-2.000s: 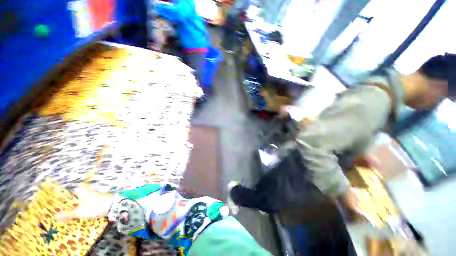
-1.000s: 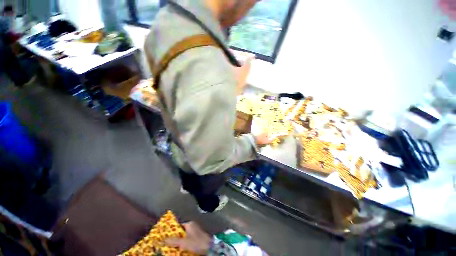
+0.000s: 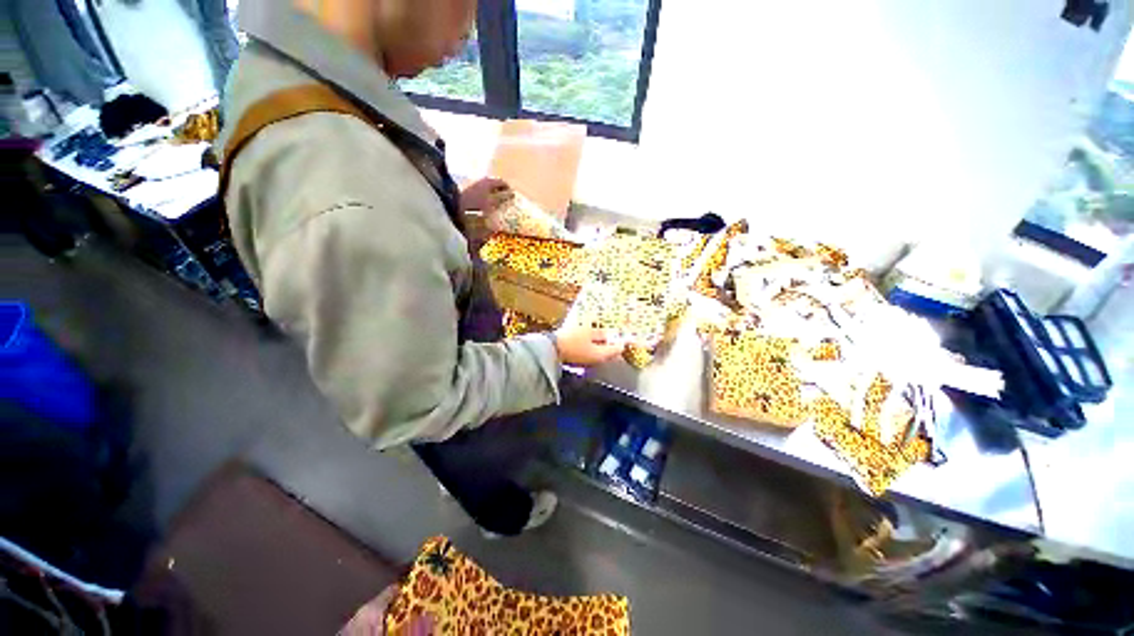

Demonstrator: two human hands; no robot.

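Note:
A leopard-print panel (image 3: 497, 603), orange-yellow with black spots and a small black palm-like motif, is at the bottom edge, cut off by the frame. A bare hand, which looks like my left hand (image 3: 371, 614), holds its left side; only part of the hand shows at the frame's bottom edge. My right hand is not in view.
A person (image 3: 354, 267) stands at the side table, hands on leopard panels (image 3: 628, 288). A panel stack (image 3: 755, 377), tangled scraps (image 3: 821, 298) and a black slotted basket (image 3: 1032, 360) lie rightward. A brown board (image 3: 267, 559) and blue bin (image 3: 44, 373) are lower left.
The view has turned right from the press to the side table. The held panel now spreads to the right of the visible hand, and the patterned sleeve has left view. The other person handles panels.

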